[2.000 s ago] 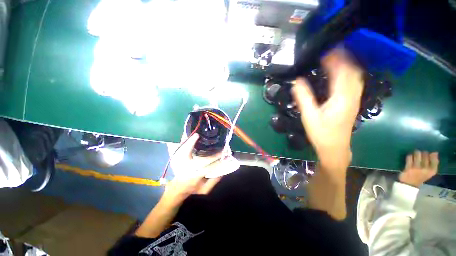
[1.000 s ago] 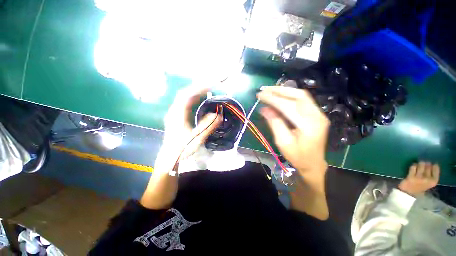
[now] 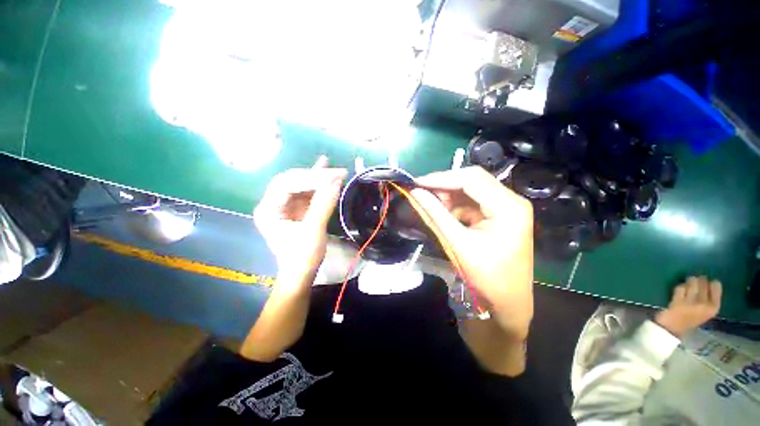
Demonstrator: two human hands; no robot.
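Note:
A white housing [image 3: 390, 281] with a black round insert [image 3: 367, 218] in its opening is held between my hands near the bench's front edge. My left hand [image 3: 302, 218] grips its left rim. My right hand [image 3: 483, 237] is at its upper right rim, with the fingers bent against it. Red and orange lead wires [image 3: 433, 231] come out of the opening and run down past my right hand to a pale connector plug [image 3: 483, 314]. Another red wire hangs to a second plug [image 3: 337, 317]. My fingertips partly hide the rim.
Overexposed white housings [image 3: 275, 75] are heaped at the left. Black round parts [image 3: 575, 179] are piled at the right. The screw feeder [image 3: 554, 25] and a blue bin [image 3: 679, 108] stand behind. A person's hand [image 3: 696, 299] rests on the bench's right edge.
My right hand has moved left from the white cable's end to the housing rim. My left thumb has come out of the opening to the left rim. The wires have shifted.

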